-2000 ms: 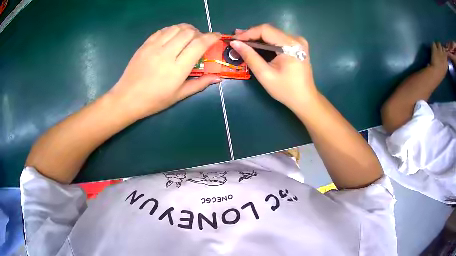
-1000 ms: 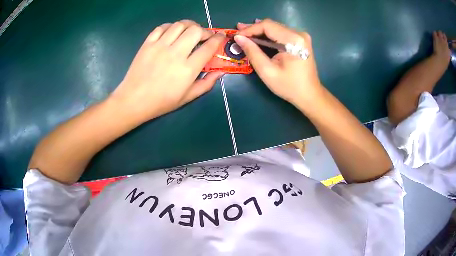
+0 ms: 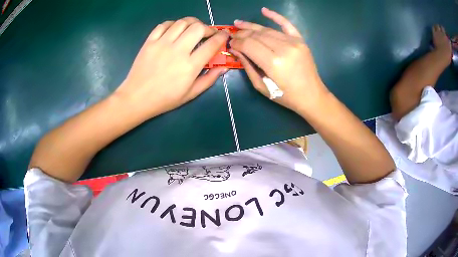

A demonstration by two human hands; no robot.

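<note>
An orange-red housing [image 3: 219,61] lies on the dark green surface, mostly covered by my hands. My left hand [image 3: 168,68] holds its left part, with the thumb at the near edge and the fingers over the top. My right hand [image 3: 281,62] is over its right end, fingertips inside the housing. The slim tool is in my right hand; only its white wrapped rear end [image 3: 272,88] shows, below the palm, and its tip is hidden. A small dark part of the speaker [image 3: 229,44] shows between my fingers. A thin yellowish wire shows beside it.
The dark green conveyor surface [image 3: 165,135] has a pale seam line [image 3: 231,110] running under the housing. At the right, another person's arm [image 3: 419,83] and white sleeve reach onto the surface. A red item [image 3: 103,182] shows beyond the near edge at the lower left.
My right hand has turned over the housing, so the tool's white end has swung from beyond the knuckles down below the palm. The speaker is now mostly covered. The housing has moved slightly away from me.
</note>
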